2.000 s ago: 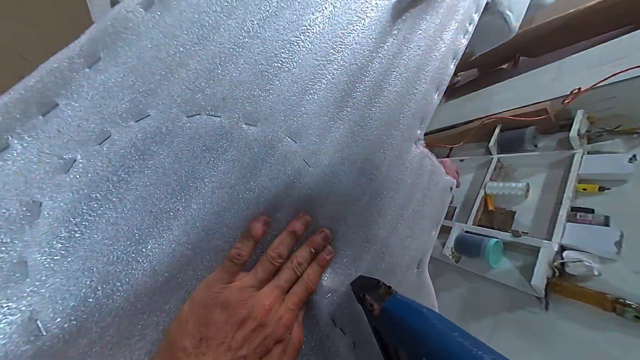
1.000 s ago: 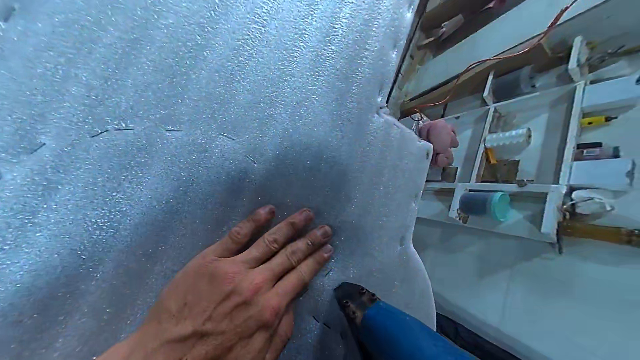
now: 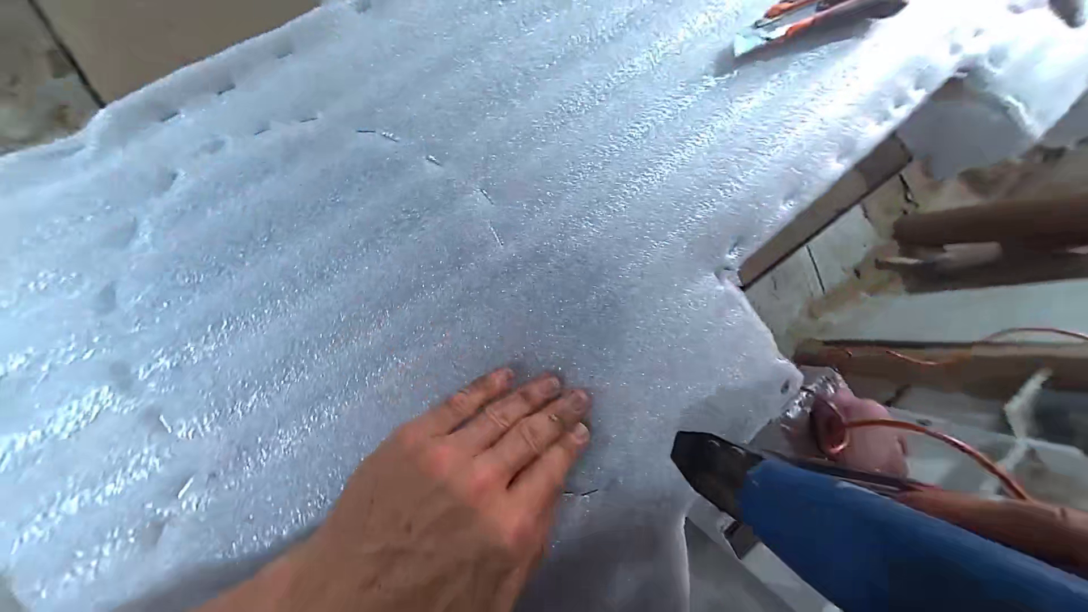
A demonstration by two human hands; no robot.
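Note:
A white foam sheet with a shiny, ribbed surface fills most of the view, and rows of metal staples run through it. My left hand lies flat on its lower middle, palm down, holding nothing. At the lower right is a blue staple gun with a dark nose, which points left over the sheet's right edge part, apart from my left fingertips. What looks like a finger of my right hand lies along the gun; the rest of that hand is out of view. Whether the nose touches the foam I cannot tell.
A hand tool with orange handles lies on the foam at the top. Beyond the sheet's right edge are a pink object, a looping orange cord and brown lengths of material. Floor tiles show at the upper left.
The view has shifted a good deal. The staple gun's nose, close to my left fingertips before, now stands farther from them to the right. My left hand remains flat on the foam.

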